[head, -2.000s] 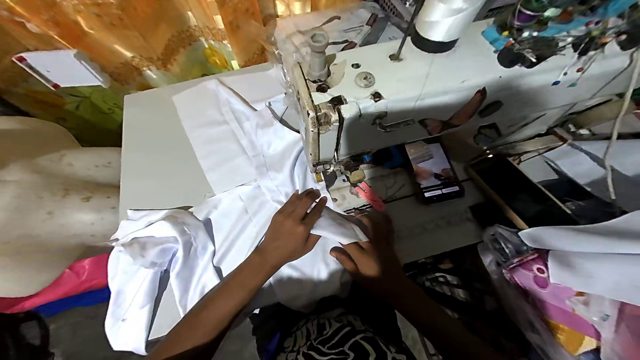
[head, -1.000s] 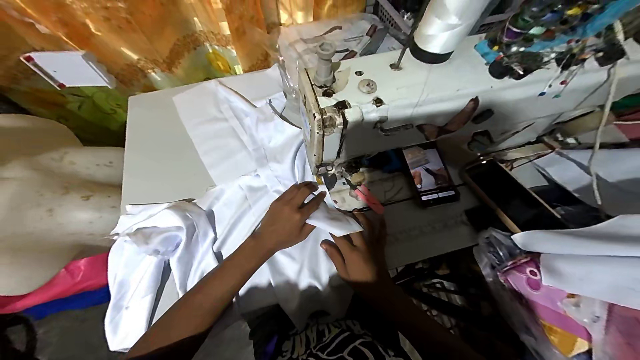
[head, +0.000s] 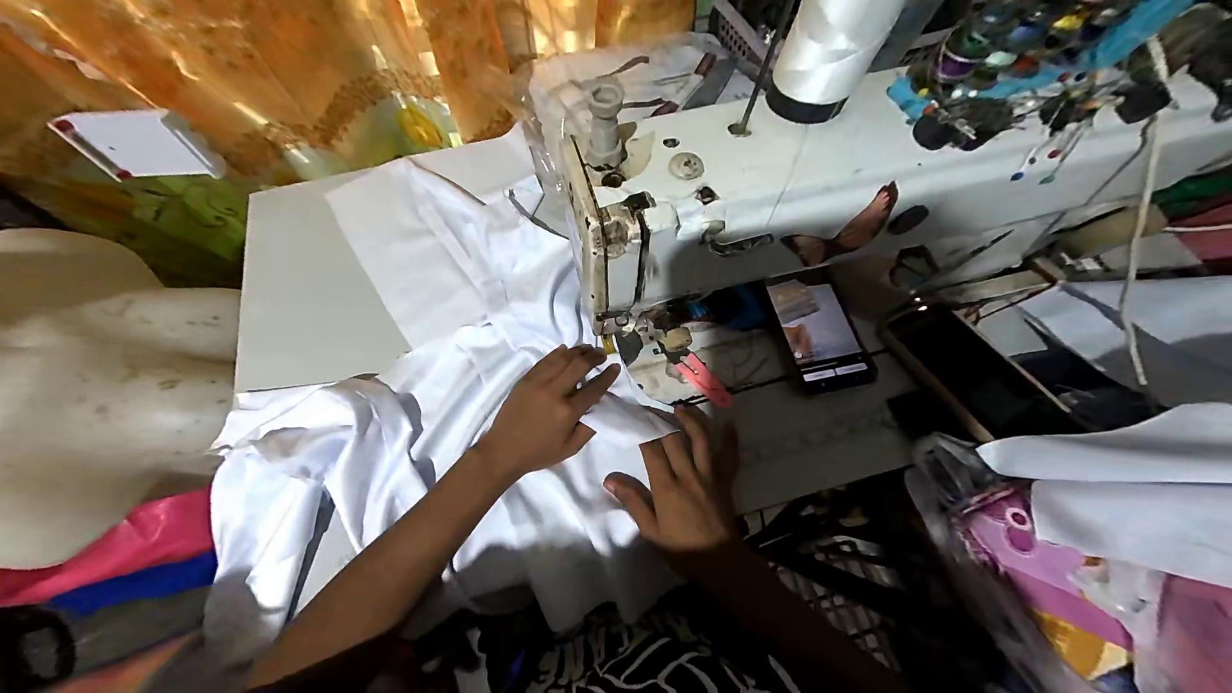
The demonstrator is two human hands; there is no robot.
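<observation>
White fabric (head: 452, 385) is spread over the sewing machine's grey table (head: 298, 289) and runs to the needle area of the industrial sewing machine (head: 751, 202). My left hand (head: 549, 409) lies flat on the fabric just in front of the presser foot, fingers slightly apart. To its right, my right hand (head: 683, 486) rests at the fabric's right edge with the thumb spread; whether it pinches the cloth is hard to tell. A pink tab (head: 705, 379) sticks out beside the presser foot area. The needle tip is hidden.
A lit phone (head: 820, 332) lies under the machine arm, with a dark phone (head: 982, 371) to its right. A white thread cone (head: 835, 53) and a pincushion (head: 1020, 58) are on top. A dress form (head: 106, 385) stands left; a plastic bag (head: 1020, 568) is at lower right.
The fabric fold near the presser foot lies flatter beneath my hands than one second ago. Both hands remain close to the needle area.
</observation>
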